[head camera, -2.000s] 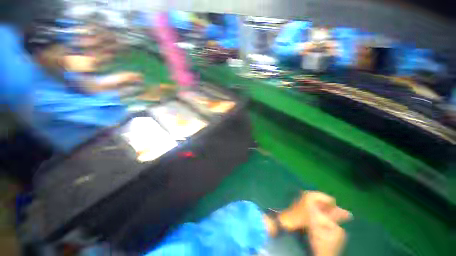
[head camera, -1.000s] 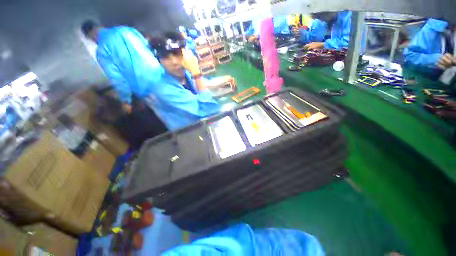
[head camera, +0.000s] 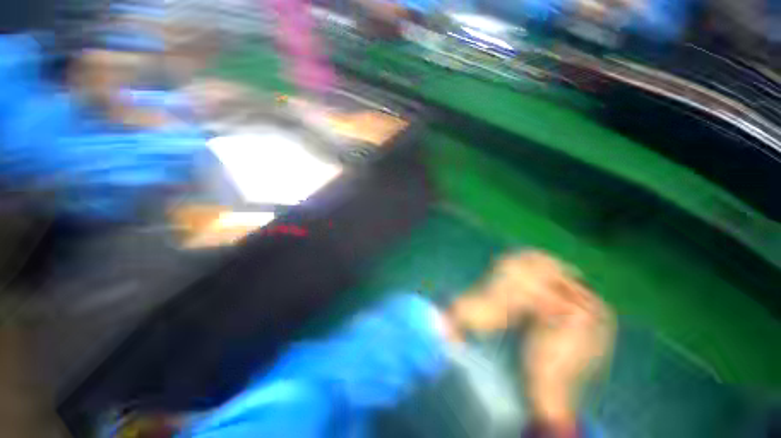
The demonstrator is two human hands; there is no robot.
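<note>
The frame is strongly blurred. My left hand (head camera: 501,292) reaches in from a blue sleeve at the lower middle. My right hand (head camera: 568,346) comes up from the bottom edge. The hands meet or overlap above the green mat (head camera: 685,376); whether anything is between the fingers cannot be told. A pale smear lies below my left hand. Left of my hands stands the black foam tray stack (head camera: 342,248), with a bright white display module (head camera: 274,169) on top and an orange-tan patch beside it.
A person in a blue smock (head camera: 94,154) is beyond the tray stack at left. A pink post (head camera: 301,47) rises behind the stack. A green conveyor (head camera: 531,120) with dark side walls runs diagonally to the right. Blurred blue sleeves and parts are across it.
The view has swung right, so the tray stack sits further left and the cartons are out of sight. Both my hands are now in view, close together.
</note>
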